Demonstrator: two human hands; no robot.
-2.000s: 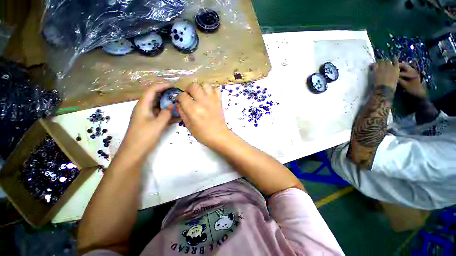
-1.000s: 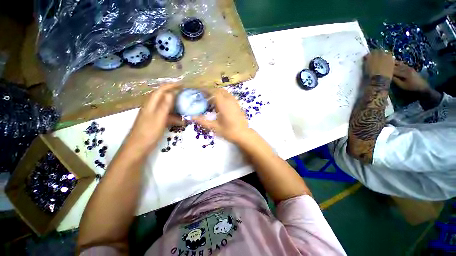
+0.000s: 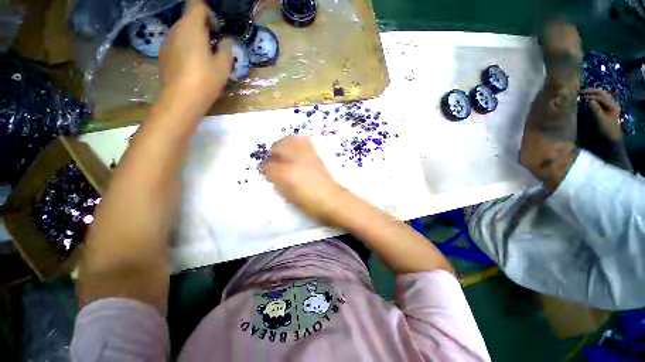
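Note:
My left hand [image 3: 192, 60] is blurred and reaches over the yellow-brown board among the wheel pieces. Its fingertips are at a dark wheel piece; whether they grip it is unclear. Pale-faced wheels with dark holes lie beside it, one [image 3: 264, 46] to its right and one [image 3: 147, 37] under the bag's edge. My right hand [image 3: 293, 168] is low over the white sheet, fingers curled at a few small dark parts [image 3: 259, 153]; whether it holds any is hidden. Small purple-blue parts [image 3: 362, 145] lie scattered to its right.
Three wheels [image 3: 484, 98] sit together on the sheet's right side. A clear plastic bag [image 3: 106, 42] covers the upper left. An open carton of dark glittering parts [image 3: 67, 208] is at left. At far right, a neighbour's tattooed arm [image 3: 551, 120] is beside a shiny parts pile [image 3: 609, 78].
The wheel between my hands is gone from there, and three wheels instead of two sit at right. My left hand has moved up to the board. My right hand has moved down slightly.

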